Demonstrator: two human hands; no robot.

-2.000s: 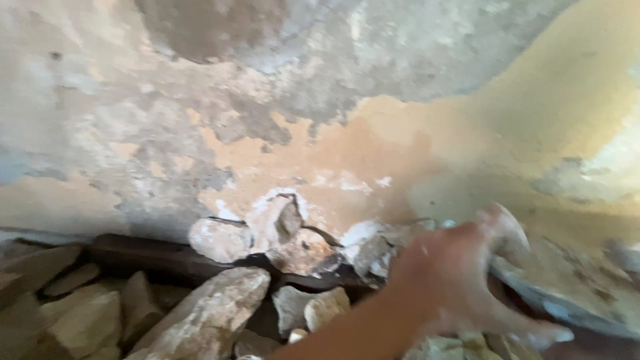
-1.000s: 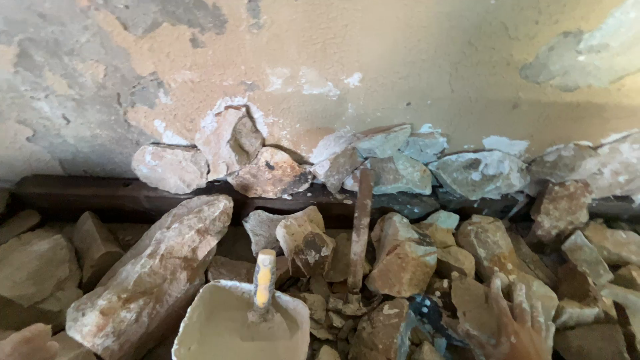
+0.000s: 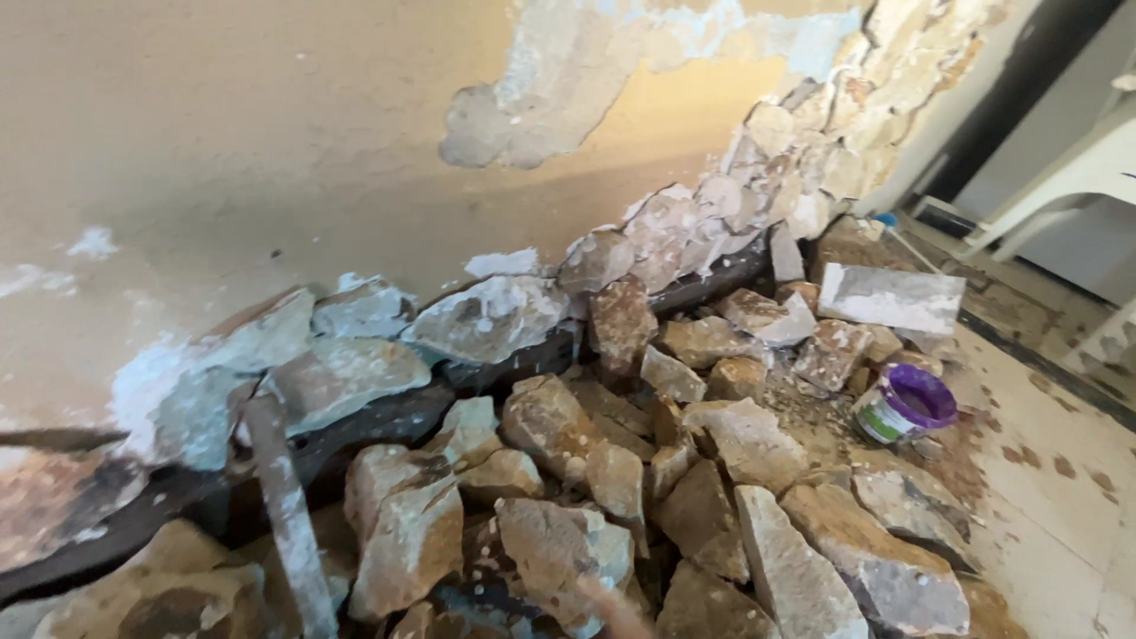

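Only a blurred fingertip of one hand, seemingly my right hand (image 3: 614, 605), shows at the bottom edge, over a rough stone (image 3: 559, 546) in the heap; what the rest of it does is hidden. My left hand is out of the picture. A hammer (image 3: 288, 515) stands tilted at the left, its head end against the stones set along the wall. Pale, mortar-smeared stones (image 3: 488, 318) sit on a dark ledge (image 3: 390, 422) at the foot of the wall. A brown upright stone (image 3: 621, 327) leans near that ledge.
Loose stones (image 3: 803, 564) cover the floor beside the wall. At the right are a purple-rimmed plastic tub (image 3: 919, 397), a whitish rectangular slab (image 3: 890, 297) and floor tiles (image 3: 1047, 497) with dirt on them. A white plastic chair (image 3: 1065, 177) stands at the upper right.
The view has swung far to the right. The hand that reached over the stones at the right one second ago is now almost wholly out of the picture.
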